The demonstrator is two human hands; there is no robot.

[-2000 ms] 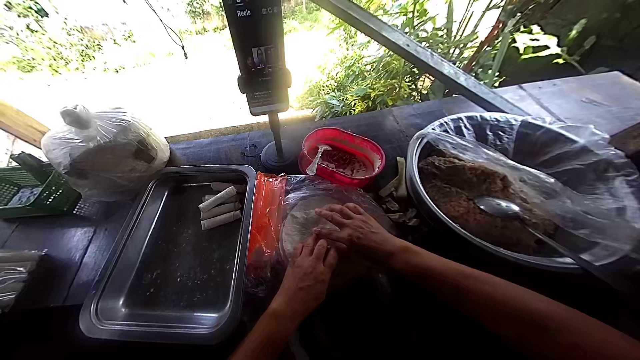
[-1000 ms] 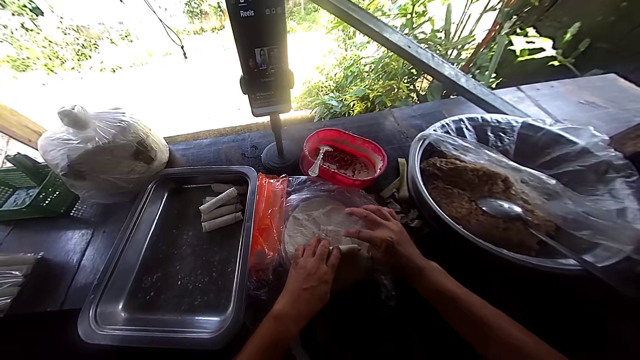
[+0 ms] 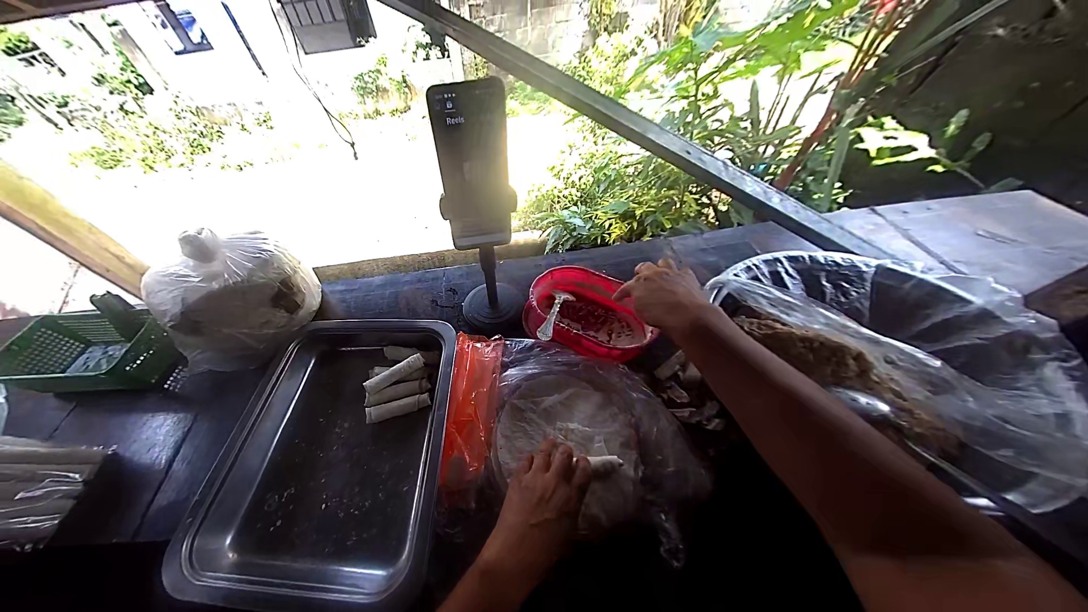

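Note:
My left hand (image 3: 548, 489) rests on a rolled wrapper (image 3: 605, 464), whose right end shows beyond the fingers. Under it lies a stack of round, thin wrappers (image 3: 569, 412) on clear plastic. My right hand (image 3: 663, 293) is over the right rim of a red plastic tub (image 3: 571, 276) that holds a pasty residue and a light-handled utensil (image 3: 554, 314); its fingertips point down and whether they hold anything cannot be told. Several finished rolls (image 3: 398, 393) lie in the upper right of a metal tray (image 3: 327, 518). An orange plastic wrapper (image 3: 470, 416) lies between tray and stack.
At right, a large plastic-lined bowl (image 3: 1020, 340) holds brown filling (image 3: 807, 348) and a metal spoon (image 3: 863, 402). A phone (image 3: 472, 161) stands on a holder behind the tub. Left are a tied plastic bag (image 3: 234, 297), a green basket (image 3: 127, 361) and packed rolls (image 3: 51, 489).
My right hand has left the roll on the wrapper stack and moved up to the red tub. My left hand has stayed at the roll. The view has tilted upward.

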